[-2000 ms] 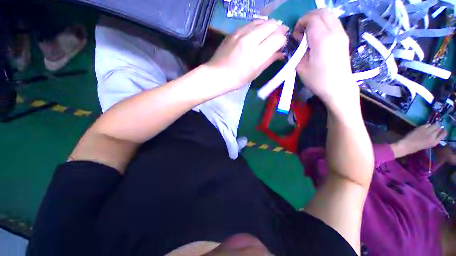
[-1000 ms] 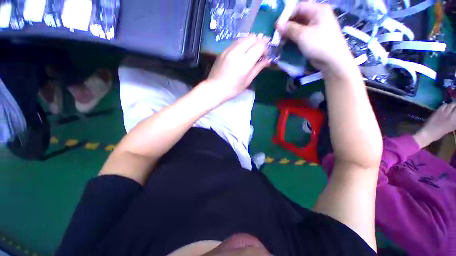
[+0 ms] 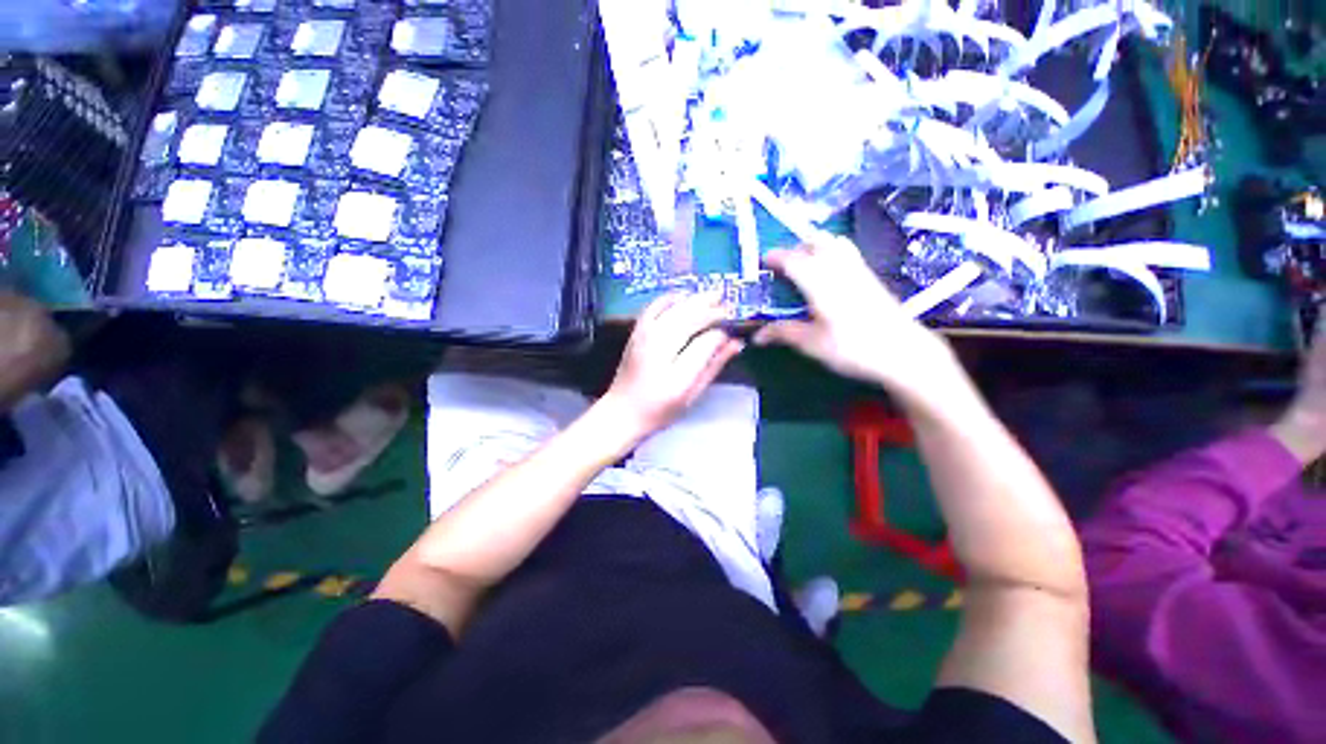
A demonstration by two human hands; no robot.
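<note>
A dark speckled circuit board (image 3: 756,295) is at the bench edge between my hands. My left hand (image 3: 673,349) grips its left end with the fingertips. My right hand (image 3: 832,308) has thumb and fingers around its right end. White flat ribbon cables (image 3: 785,215) run up from beside the board and my right fingers; whether they are joined to it is hard to tell. Loose flat cables and a bright plastic patch (image 3: 800,109) lie behind. Boards with cables attached (image 3: 1018,262) are heaped to the right. Boards without cables (image 3: 637,247) lie just beyond my left hand.
A large black tray (image 3: 531,189) on the left holds rows of boards with pale squares (image 3: 272,208). A smaller black tray (image 3: 1149,308) lies under the heap. Thin orange wires (image 3: 1192,109) are at its right. People sit at both sides; a red stool (image 3: 873,487) is below.
The view has swung up and shows more of the bench and trays. My hands have come to the bench edge, still at a board. The two strips hanging below my right hand earlier no longer hang there.
</note>
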